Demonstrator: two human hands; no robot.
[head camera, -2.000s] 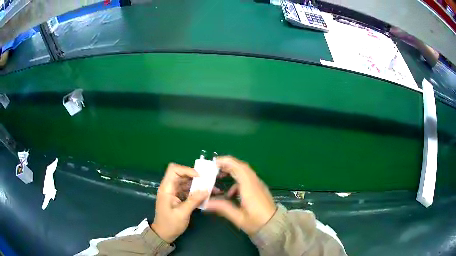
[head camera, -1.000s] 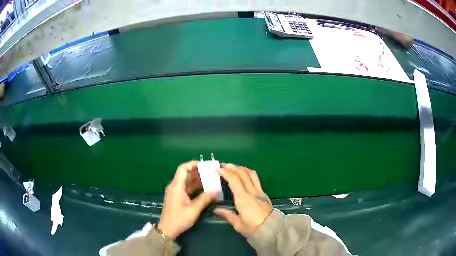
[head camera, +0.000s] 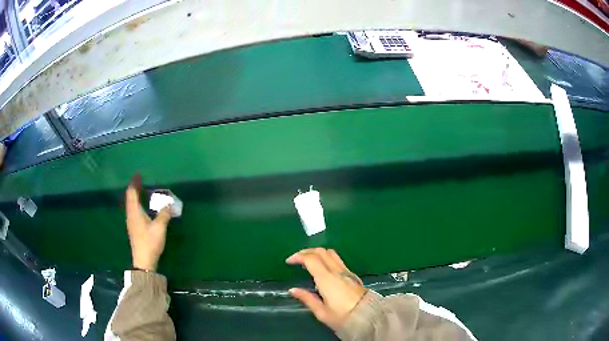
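A closed white charger lies on the green conveyor belt in front of me, its two prongs pointing away. My left hand reaches over the belt at left, its thumb at a white charger housing and its fingers spread beside it; whether it grips the housing is not clear. My right hand is open and empty near the belt's near edge, below the closed charger.
An open housing and a torn white scrap lie on the near ledge at left. Another white piece lies on the belt at far left. A white guide strip crosses at right. A calculator and record sheet lie beyond.
The closed charger has left my hands and lies on the belt. My left hand has moved left to the housing. My right hand has opened. The view has tilted.
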